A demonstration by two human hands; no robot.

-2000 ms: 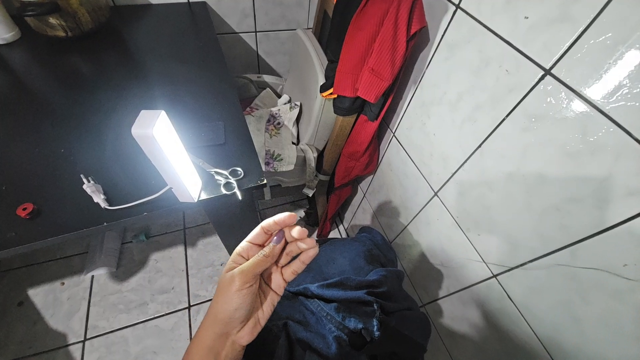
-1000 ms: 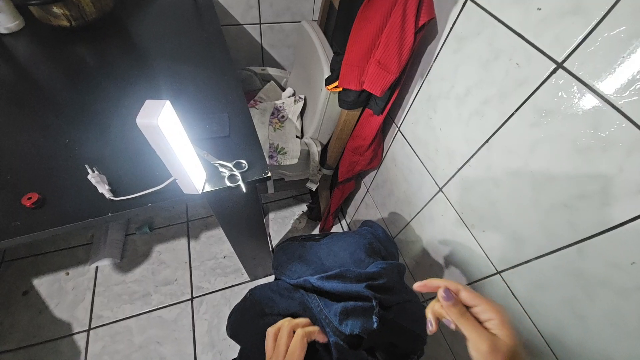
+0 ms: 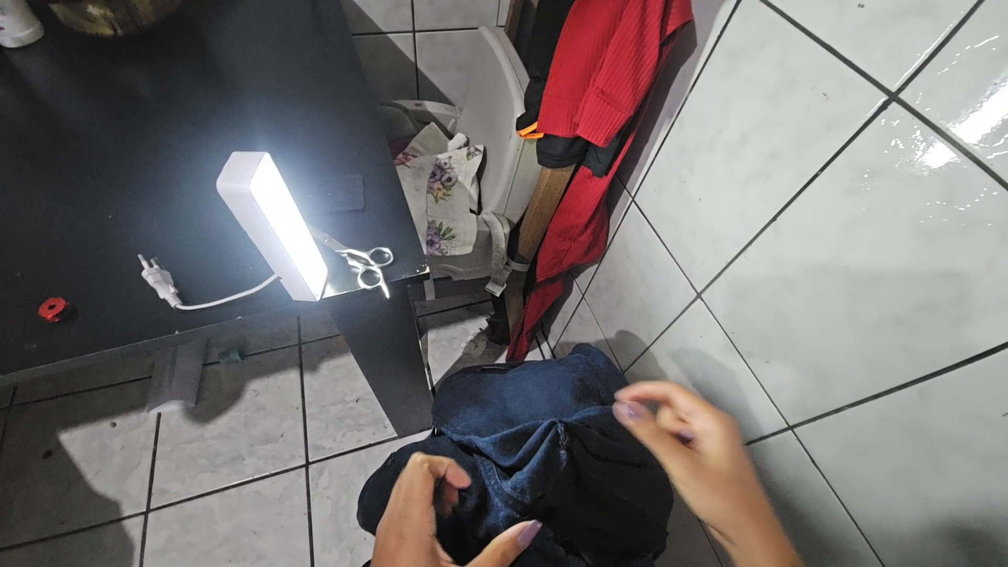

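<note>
Dark blue denim cloth (image 3: 504, 402) lies bunched at the bottom centre. Over its lower left part is my left hand (image 3: 433, 512), with thumb and fingers apart and nothing seen between them. At the cloth's right side my right hand (image 3: 697, 449) has its thumb and index fingertips close together; whether something thin is pinched there cannot be made out. A pair of metal scissors (image 3: 368, 268) rests at the corner of the black table, its blades partly hidden behind a lit white lamp (image 3: 272, 228).
On the black table (image 3: 102, 197) are the lamp's plug (image 3: 157, 279) and a small red object (image 3: 54, 309). Behind stands a white plastic chair (image 3: 496, 118) with floral cloth (image 3: 441, 189). Red clothing (image 3: 598, 71) hangs beside the tiled wall (image 3: 787, 197).
Two seconds ago only one hand showed, raised near the middle with its fingertips together. Both hands are now low at the denim. Since one second ago my right hand has moved up and left.
</note>
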